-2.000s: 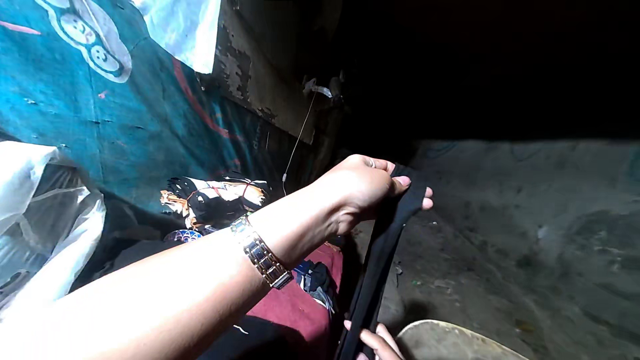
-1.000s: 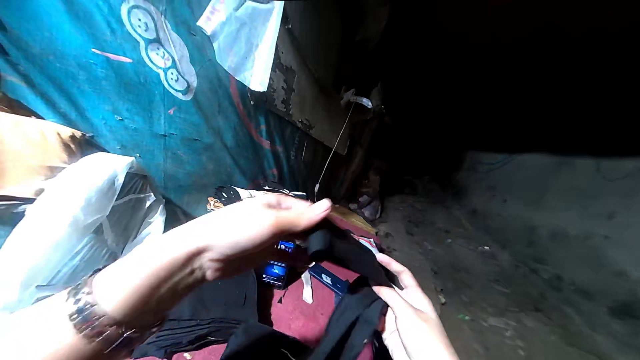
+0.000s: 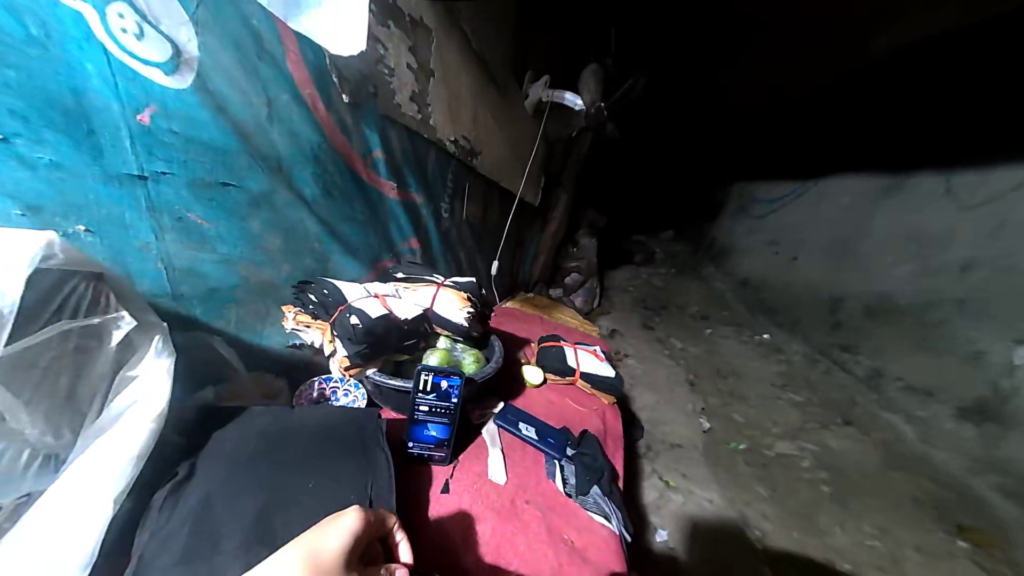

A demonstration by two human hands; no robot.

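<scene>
My left hand (image 3: pixel 348 548) is at the bottom edge, its fingers curled, over the near edge of a flat black cloth (image 3: pixel 272 472); whether it pinches anything is hidden. My right hand is out of the frame. Right of the cloth, a lit smartphone (image 3: pixel 434 416) leans upright against a dark basin (image 3: pixel 494 360) holding green fruit in clear plastic. A dark blue box-like item (image 3: pixel 532 430) lies on the red cloth (image 3: pixel 512 520) beside a white strip (image 3: pixel 494 452) and a crumpled black and grey cloth (image 3: pixel 594 480).
Tied black and white cloth bundles (image 3: pixel 384 316) rest on the basin. A smaller tied bundle (image 3: pixel 578 364) and a cut fruit half (image 3: pixel 532 375) lie beyond the phone. A patterned bowl (image 3: pixel 330 392) and clear plastic bag (image 3: pixel 88 360) stand left, before a teal wall (image 3: pixel 240 176). Bare ground (image 3: pixel 720 416) runs right.
The black strip both hands held a second ago is no longer seen in them. My left hand is now low at the bottom edge, and my right hand has left the view.
</scene>
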